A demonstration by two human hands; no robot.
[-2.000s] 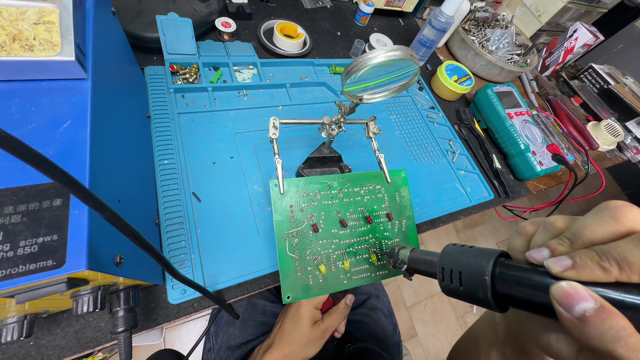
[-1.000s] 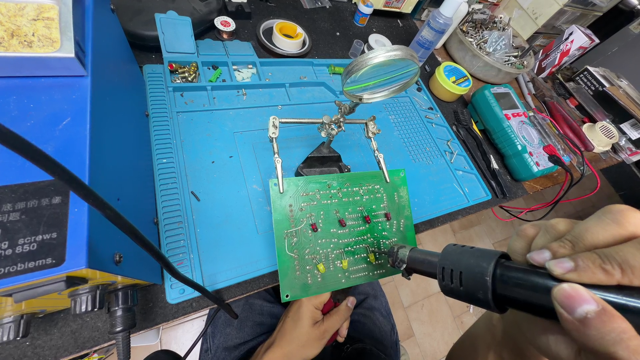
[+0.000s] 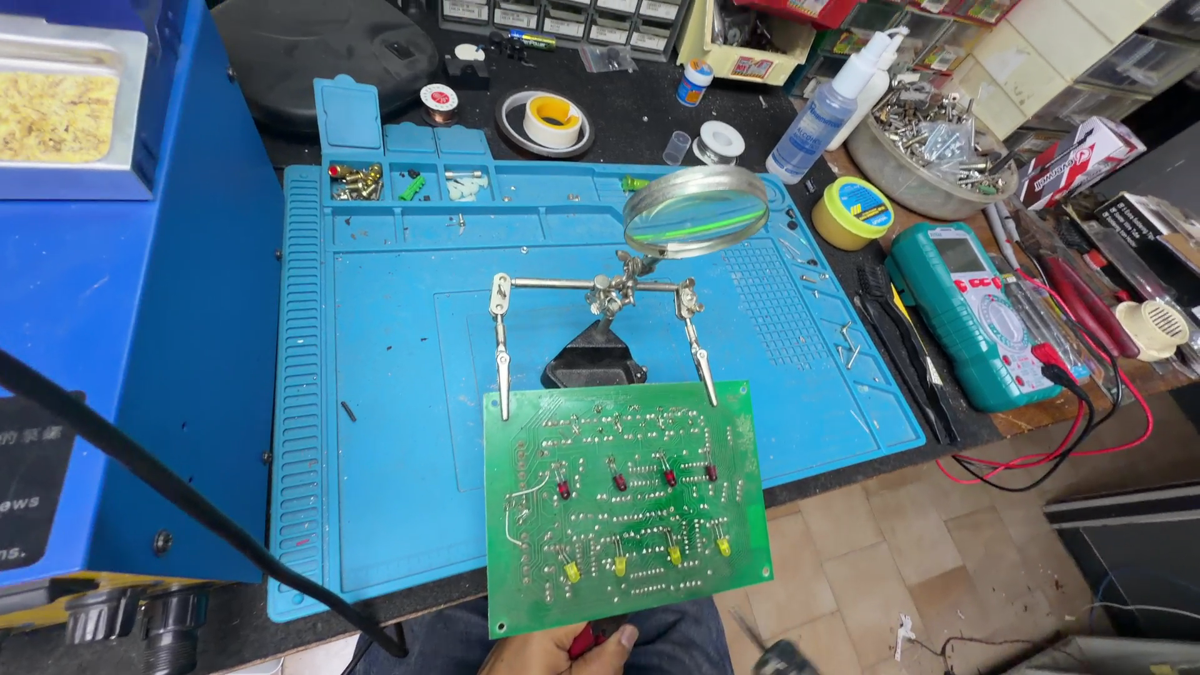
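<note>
A green circuit board (image 3: 628, 506) with red and yellow LEDs hangs tilted from the two alligator clips of a helping-hands stand (image 3: 609, 291), which also carries a round magnifying glass (image 3: 696, 214). Below the board's lower edge, my left hand (image 3: 562, 652) grips a red-handled tool (image 3: 591, 637), its working end hidden behind the board. My right hand is out of view. A dark, blurred tool with a thin metal tip (image 3: 783, 656) shows at the bottom edge, right of my leg; what holds it cannot be seen.
A blue soldering mat (image 3: 403, 328) with parts trays lies under the stand. The blue station (image 3: 187, 309) stands at left, its black cable (image 3: 234, 539) crossing the front. At right are a multimeter (image 3: 984, 319) with leads, black tweezers or brushes (image 3: 905, 356), a flux tub (image 3: 851, 214) and a bottle (image 3: 816, 127).
My right hand and the black hot-air handpiece have left the board's lower right corner and gone out of view. A dark tool now shows at the bottom edge. My left hand remains below the board.
</note>
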